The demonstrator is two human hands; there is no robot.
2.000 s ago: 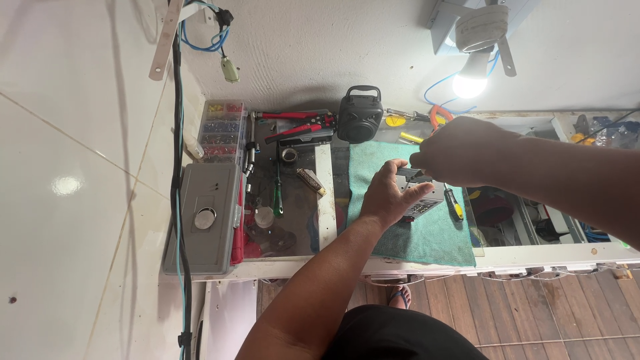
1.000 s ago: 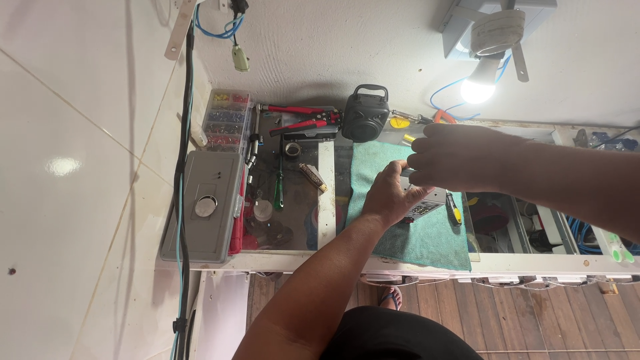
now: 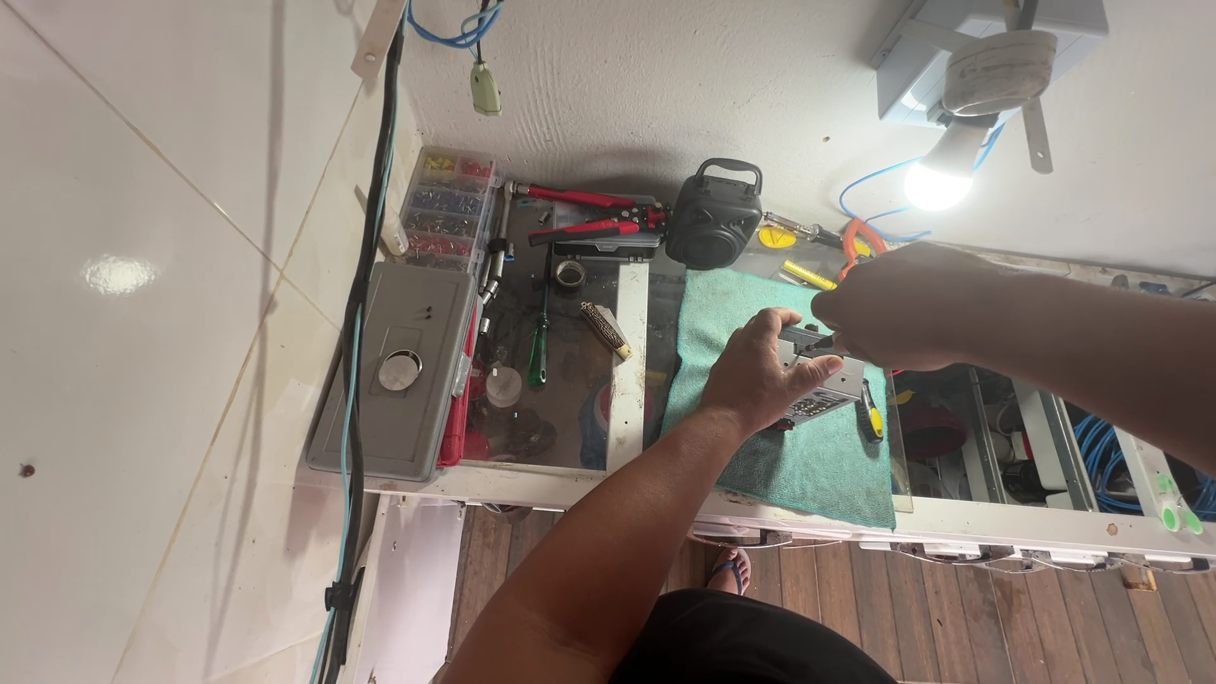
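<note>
A grey metal box with vent holes (image 3: 826,385) stands on a green cloth (image 3: 760,484). My left hand (image 3: 755,370) grips it from the left, fingers over the far side and thumb along the near face. Above its right part, my right hand (image 3: 879,309) is closed around a slim dark tool, probably a screwdriver, whose tip meets the upper face of the box. Most of the tool is hidden in my fingers. A yellow and black handled tool (image 3: 871,413) lies on the cloth just right of the box.
A black portable speaker (image 3: 714,223), red-handled wire strippers (image 3: 598,214), a green screwdriver (image 3: 540,351), a folding knife (image 3: 605,331), a roll of tape (image 3: 569,275), a grey tool case (image 3: 394,380) and a compartment box of terminals (image 3: 446,209) occupy the glass-topped bench. A lit bulb (image 3: 939,176) hangs at upper right.
My left hand stays on the metal box. My right hand remains over the box, its wrist and fingers slightly turned, and the dark tool between its fingers now shows.
</note>
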